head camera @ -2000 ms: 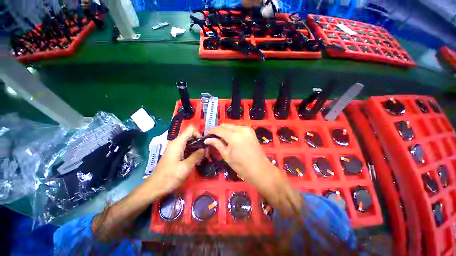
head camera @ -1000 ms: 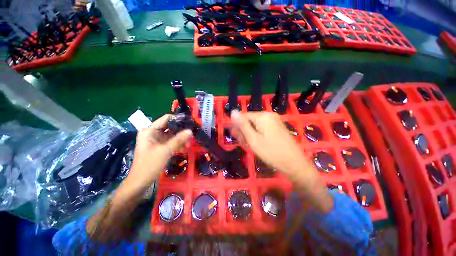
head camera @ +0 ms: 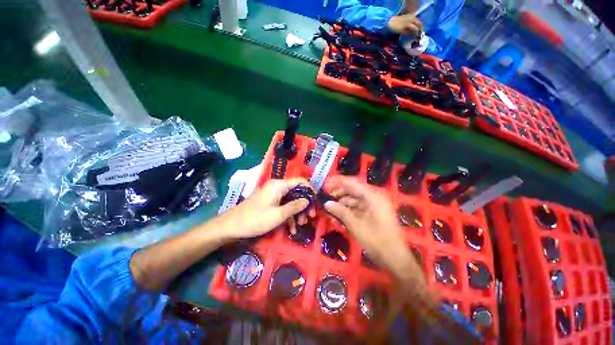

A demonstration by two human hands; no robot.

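Observation:
My left hand (head camera: 259,210) holds a dark round watch head (head camera: 299,195) between thumb and fingers above the red tray (head camera: 222,286). My right hand (head camera: 367,214) is beside it, thumb and fingers closed on a small black piece, seemingly a strap end (head camera: 326,198), at the watch head's right side. The join is too small to see. Watch heads with orange tabs, such as this one (head camera: 288,279), lie in the tray pockets. Black straps (head camera: 291,131) and pale straps (head camera: 325,164) stand up at the tray's back row.
A clear plastic bag of straps (head camera: 148,162) lies at left, with a white slip (head camera: 228,143) beside it. Stacked red trays (head camera: 516,269) stand at right. Across the bench are a tray of strapped watches (head camera: 398,74) and a person's hand (head camera: 405,25). A pale upright (head camera: 101,64) rises at left.
The view has turned, so the bench looks tilted and the far worker shows. My hands, apart a second ago, are together at the watch head. The long black strap is no longer seen stretched across the tray.

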